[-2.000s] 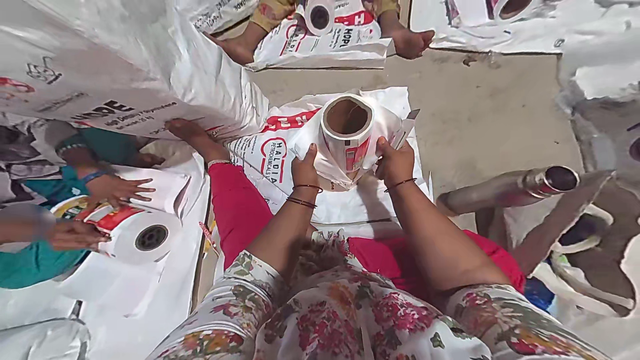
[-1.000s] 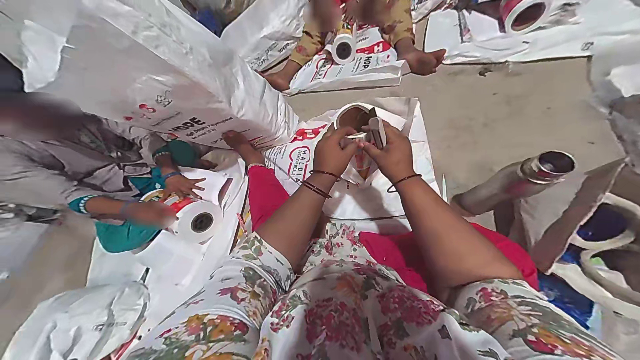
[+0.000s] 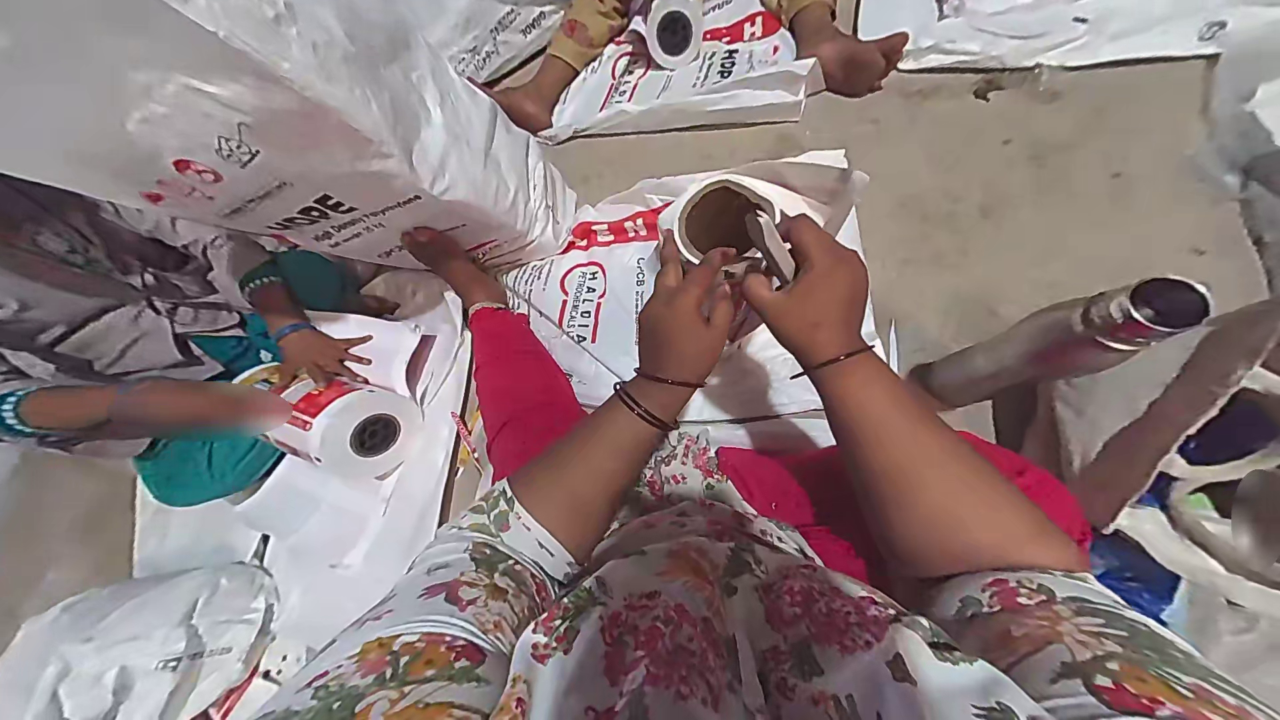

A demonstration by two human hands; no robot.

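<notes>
A roll of white film [image 3: 690,222] with a wide brown cardboard core stands in front of me on a printed white woven sack [image 3: 545,300]. My left hand [image 3: 690,320] is at the near side of the roll, its fingers bent near the core's rim; whether they grip anything cannot be told. My right hand [image 3: 815,290] holds a flat grey piece [image 3: 772,245] between thumb and fingers, close to the core's opening. The fingertips of both hands nearly meet, and what lies between them is mostly hidden.
At left, a co-worker's hands [image 3: 320,352] rest by another white roll [image 3: 345,430]. A large white sack [image 3: 400,130] leans at upper left. Another person's foot [image 3: 850,62] and roll [image 3: 674,35] are beyond. A long tube [image 3: 1060,340] lies at right beside an open sack.
Two seconds ago my hands were on either side of the roll; they have come together at its near side. The grey piece was beside my right hand then too.
</notes>
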